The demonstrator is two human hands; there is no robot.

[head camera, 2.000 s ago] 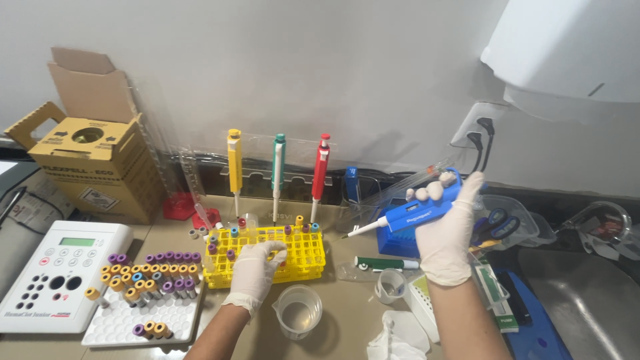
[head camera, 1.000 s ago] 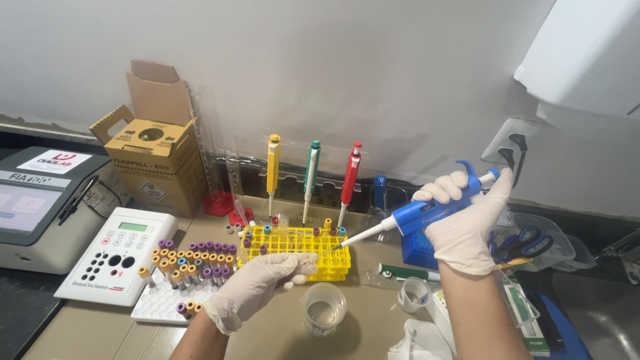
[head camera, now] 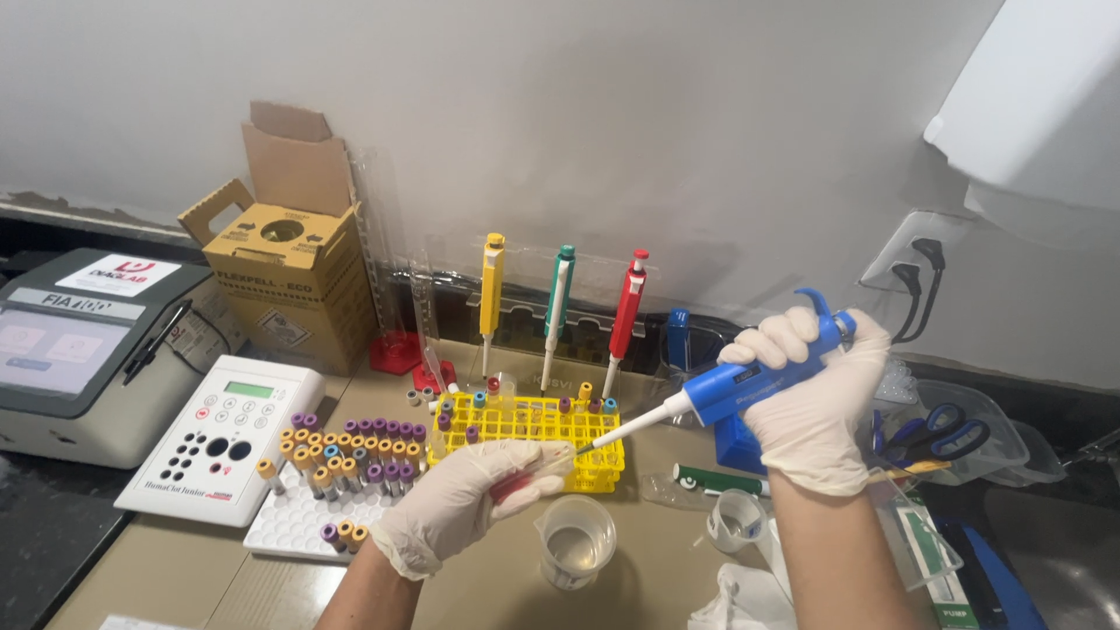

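My gloved left hand (head camera: 477,494) is closed around a tube with red contents (head camera: 512,486), held slanting in front of the yellow test tube rack (head camera: 525,427); the fingers hide much of it. In my gloved right hand (head camera: 809,385) is a blue micropipette (head camera: 744,381), thumb near its plunger end. The pipette's tip points down and left, at the mouth of the tube or very near it; whether it is inside I cannot tell. Several capped tubes stand in the rack. Just below my left fingers sits a clear plastic beaker (head camera: 576,542) with some liquid.
Yellow, green and red pipettes (head camera: 627,306) hang on a stand behind the rack. At left are a white tray of capped tubes (head camera: 289,525), a coagulation analyzer (head camera: 223,437), another analyzer and a cardboard sharps box (head camera: 302,289). Scissors (head camera: 936,433), a small cup (head camera: 735,521) and a sink are at right.
My left hand has left the yellow rack and now holds a tube with red contents in front of it. The pipette tip has come down to that tube. The view has shifted.
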